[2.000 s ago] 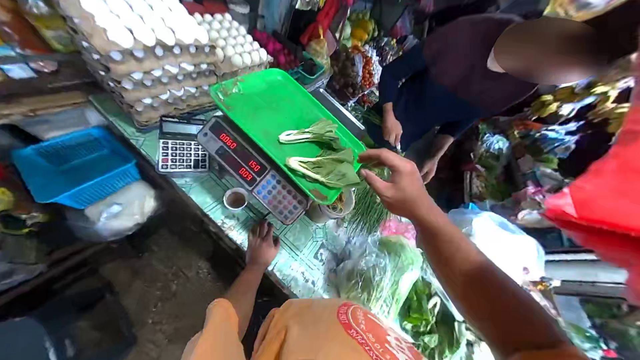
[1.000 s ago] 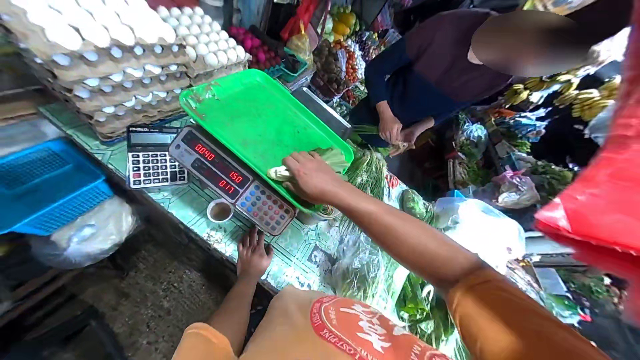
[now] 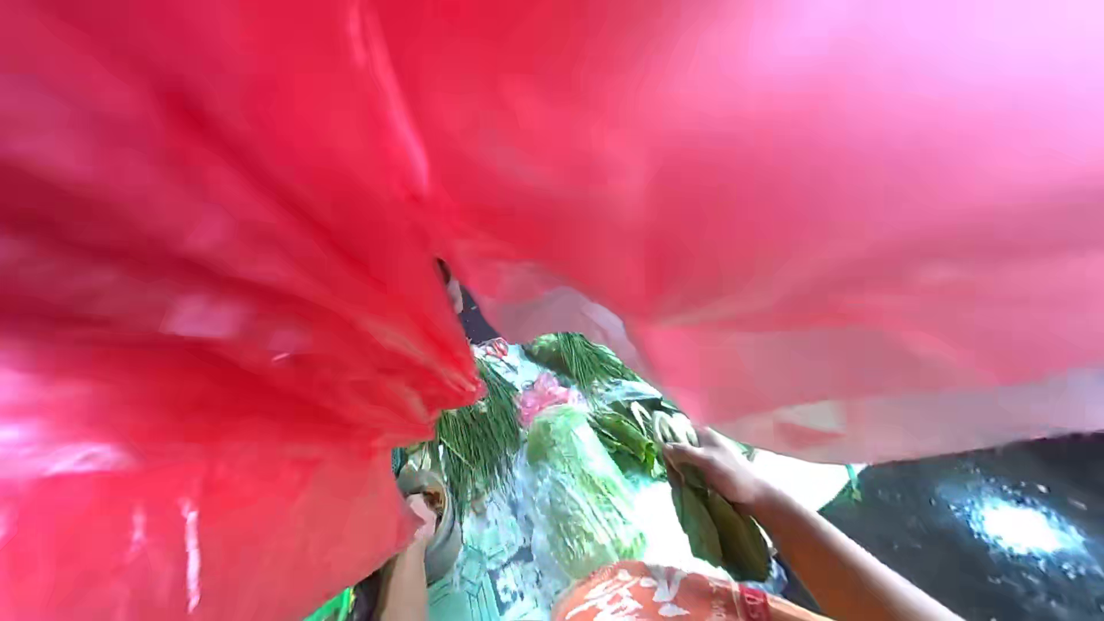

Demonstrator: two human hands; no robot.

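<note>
My right hand (image 3: 711,466) is closed around the pale stalks of a leafy green vegetable (image 3: 716,522), whose dark leaves hang below the fingers. Beside it lie more leafy greens (image 3: 630,440). My left hand (image 3: 421,516) shows only in part at the lower left, near a round container (image 3: 444,539); red plastic hides the rest of it, and its grip cannot be made out. Between the hands lies a plastic-wrapped bundle of green vegetables (image 3: 578,492), with thin green stalks (image 3: 483,431) to its left. The weighing scale is out of sight.
Red plastic bags (image 3: 552,155) hang very close to the camera and cover most of the view. A pink plastic bag (image 3: 545,397) lies behind the wrapped bundle. More long green stalks (image 3: 586,358) are at the back of the patterned table (image 3: 483,569). Dark floor shows at the right.
The view has swung right, and red plastic now blocks much of it. My right hand, earlier over the green tray on the scale, is now at the leafy greens on the right.
</note>
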